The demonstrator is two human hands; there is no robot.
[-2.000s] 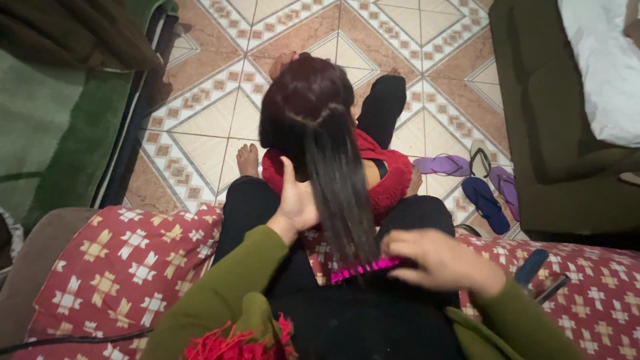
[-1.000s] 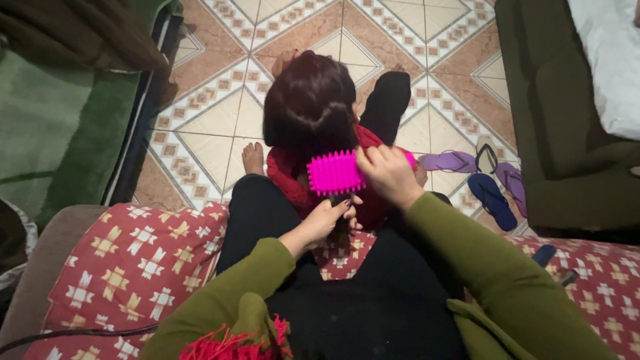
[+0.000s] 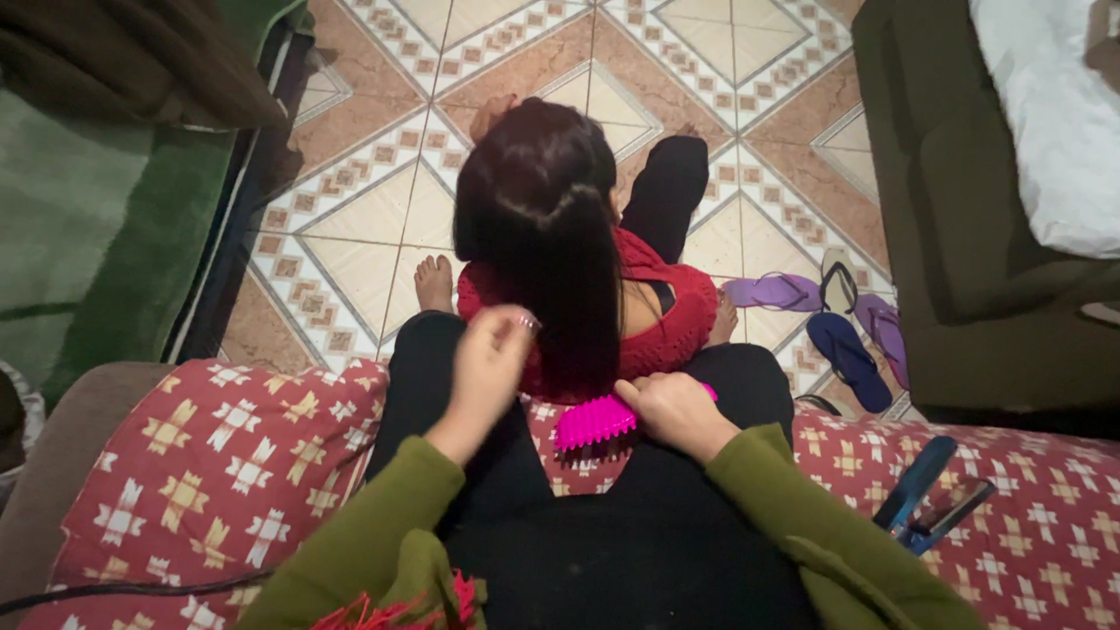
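Observation:
A person in a red knitted top (image 3: 669, 350) sits on the floor between my knees, back toward me, with long dark straight hair (image 3: 573, 306) hanging down. My right hand (image 3: 682, 411) grips a bright pink hairbrush (image 3: 597, 423) by its handle, its bristled head just below the ends of the hair. At the left edge of the hair, my left hand (image 3: 492, 359) is raised, slightly blurred, with fingers curled together; whether strands are between them I cannot tell.
A blue hair straightener (image 3: 929, 499) lies on the red patterned sofa cover (image 3: 1032, 525) at my right. Purple flip-flops (image 3: 774, 292) and a navy flip-flop (image 3: 849, 360) are on the tiled floor (image 3: 367, 206). A dark sofa (image 3: 927, 175) stands at right; a black cord (image 3: 131, 590) crosses the cover at left.
The brush has moved down from behind the person's neck to below the hair ends. My left hand, which was around the hair one second ago, is now up at its left side.

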